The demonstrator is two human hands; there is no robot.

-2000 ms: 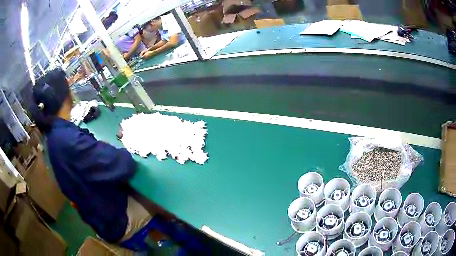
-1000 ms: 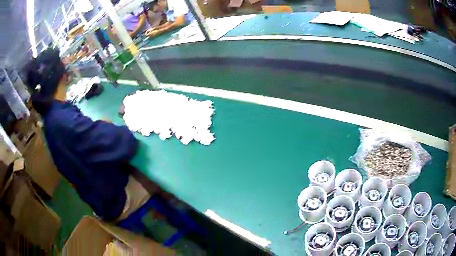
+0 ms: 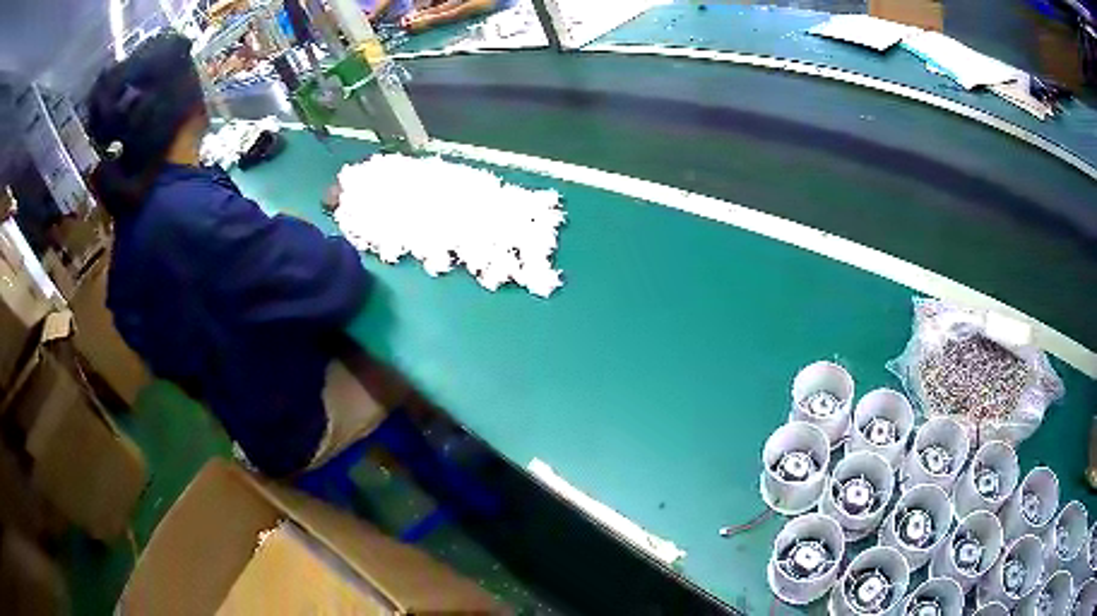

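Note:
Neither of my hands is in the picture. White motor housings point(image 3: 795, 466) stand upright in rows at the lower right, open tops up, each with a round centre held by spokes inside; the picture's edges cut some off. A thin lead wire point(image 3: 748, 525) trails left from one housing. A crumpled clear bag point(image 3: 1037, 407) lies open behind them, with a heap of small screws point(image 3: 972, 379) in it.
A person in dark blue point(image 3: 229, 283) sits at the left by a heap of small white parts point(image 3: 451, 223). A tape strip point(image 3: 605, 510) runs along the bench edge. A carton point(image 3: 193, 542) stands below. The conveyor belt point(image 3: 722, 138) runs beyond the pale rail.
The view has shifted down and to the left, so the housings, bag and white heap appear farther right. More of the carton shows at the bottom. The housings keep their arrangement.

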